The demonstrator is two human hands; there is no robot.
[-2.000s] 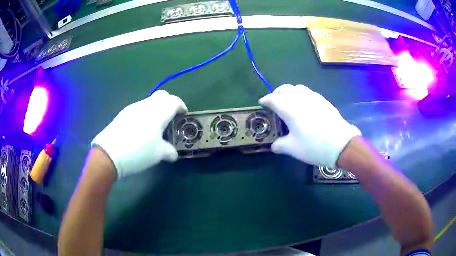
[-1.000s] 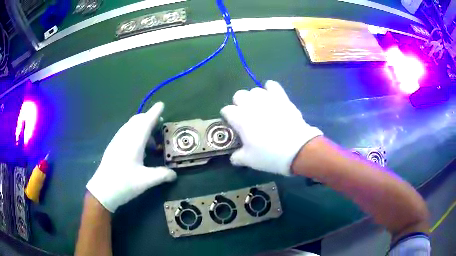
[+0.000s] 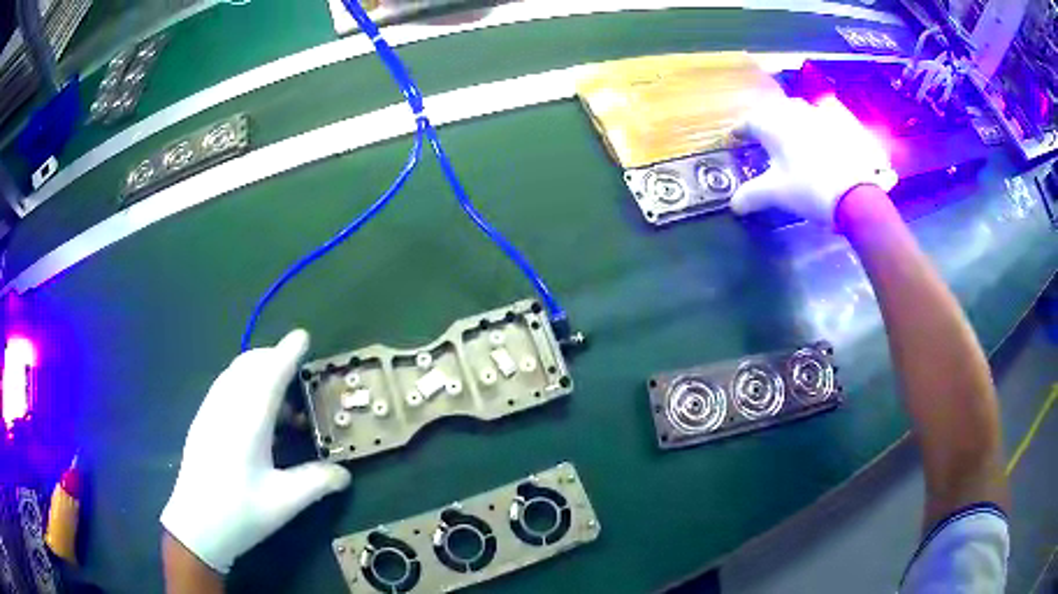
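The silver waisted fixture (image 3: 435, 385) lies in mid-bench, its three recesses with pale pads uncovered. My left hand (image 3: 238, 453), in a white glove, is around its left end, thumb and finger apart; whether it touches is unclear. My right hand (image 3: 812, 163), gloved, is on the right end of a three-ring module (image 3: 685, 188) beside the yellow-tan board (image 3: 679, 102); two rings show, the third is hidden. The open-ring plate (image 3: 466, 541) lies in front of the fixture. Another three-ring module (image 3: 748, 397) lies right of the fixture.
A blue hose (image 3: 421, 122) splits in two and runs to the fixture's ends. Purple lamps glare at the right (image 3: 864, 128) and left (image 3: 17, 383). A yellow bottle (image 3: 63, 522) stands at the lower left. A module (image 3: 186, 157) lies beyond the pale rail (image 3: 279, 154).
My right hand has moved from the fixture to the far right, onto a module by the board. The module on the fixture is gone, baring its recesses. The view has shifted right.
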